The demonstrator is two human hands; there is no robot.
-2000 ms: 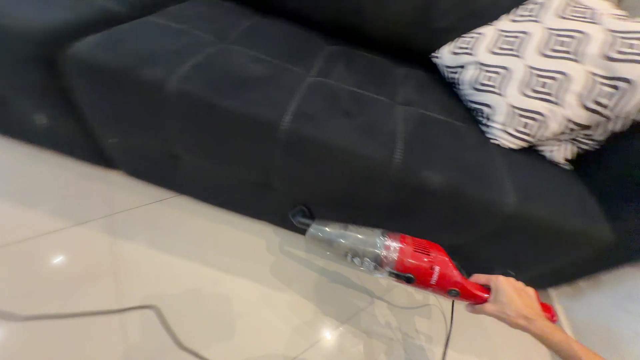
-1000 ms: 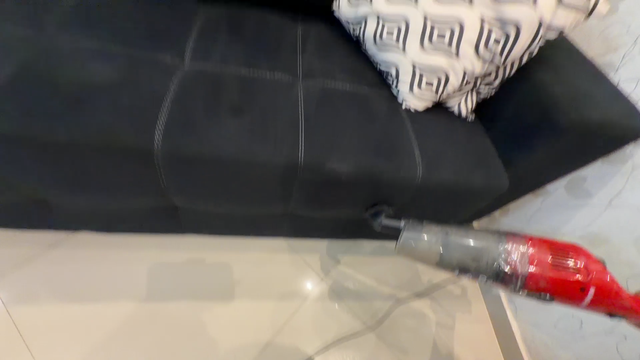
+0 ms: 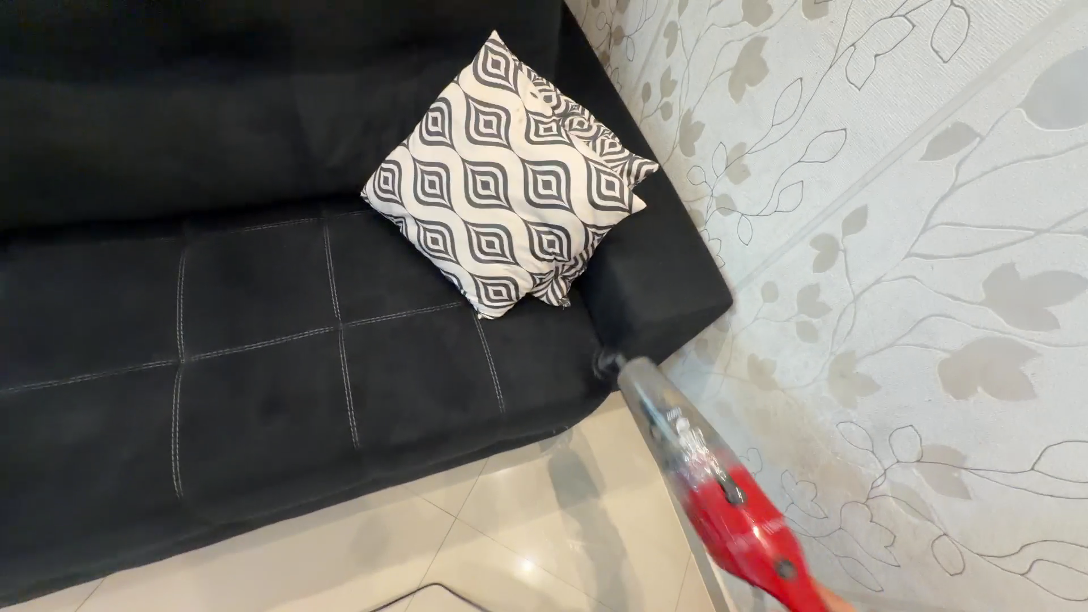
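A red handheld vacuum cleaner [image 3: 744,531] with a clear grey dust chamber reaches up from the lower right. Its dark nozzle [image 3: 608,364] is at the front corner of the black sofa seat [image 3: 408,382], beside the armrest [image 3: 659,293]. Only a small part of my right hand [image 3: 837,600] shows at the bottom edge, at the vacuum's rear end; its fingers are out of frame. My left hand is not in view.
Patterned cushions [image 3: 489,183] lean at the sofa's right end. A wall with leaf-patterned wallpaper [image 3: 892,280] rises along the right. Below the sofa is a glossy tiled floor [image 3: 476,527], with a dark cord [image 3: 433,586] at the bottom edge.
The vacuum has moved right along the sofa's front edge to the corner by the armrest. The view has shifted right, showing more wall.
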